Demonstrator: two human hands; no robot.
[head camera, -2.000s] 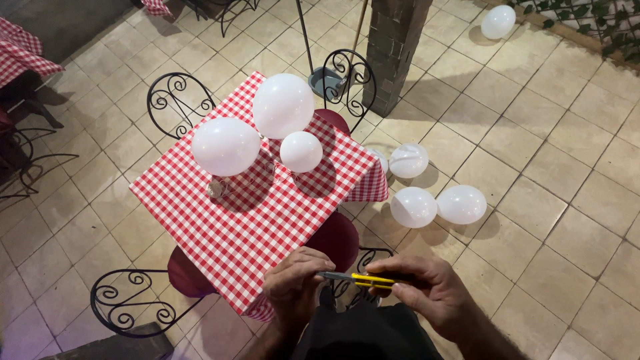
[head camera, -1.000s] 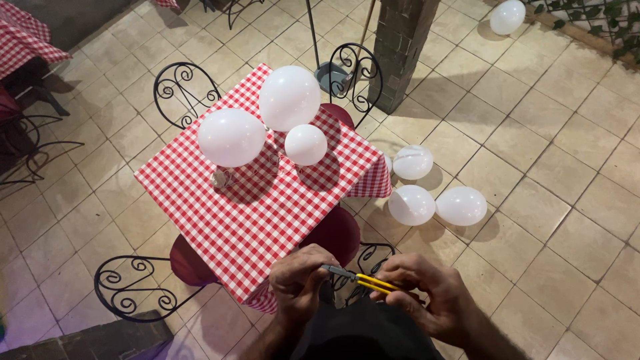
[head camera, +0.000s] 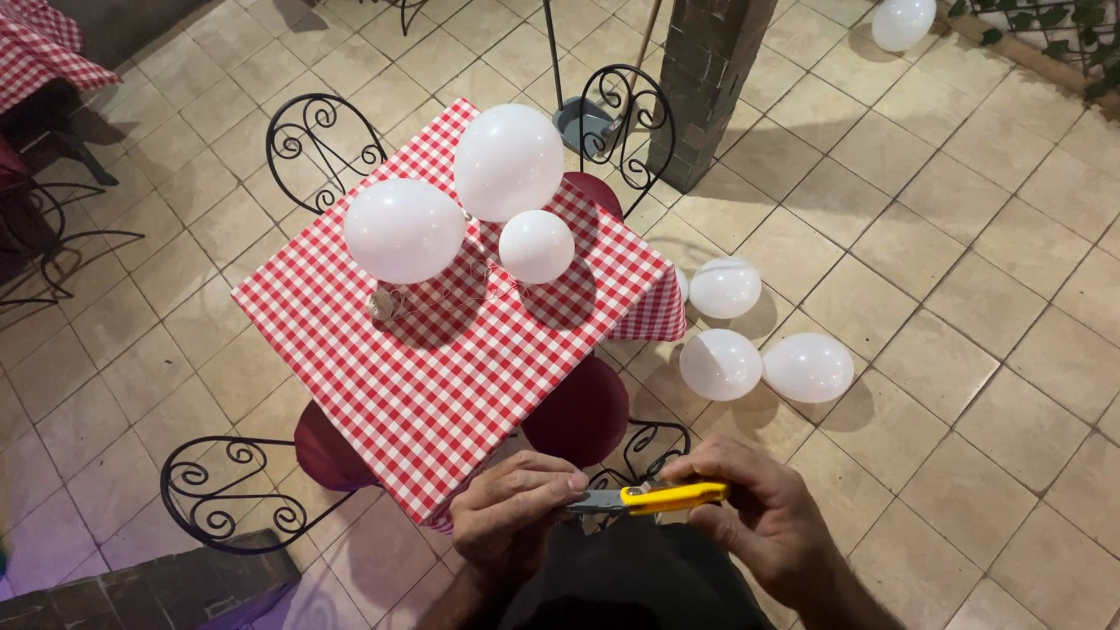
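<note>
A folding knife with a yellow handle and a grey blade lies between my two hands, above my lap. The fingers of my left hand pinch the grey blade end. With thumb and fingers, my right hand grips the yellow handle. Beyond them, a table wears a red and white checked cloth. Three white balloons, a large round one, a wide one and a small one, rest on it. Beside them sits a small ball of twine with loose strands.
Wrought-iron chairs with dark red seats surround the table. Several white balloons lie on the tiled floor to the right, another farther off. A pillar and a grey dustpan stand behind. A low dark ledge is lower left.
The knife has turned between my hands from a slant to nearly level since one second ago. Both hands still hold it. The balloons on the table have not plainly moved.
</note>
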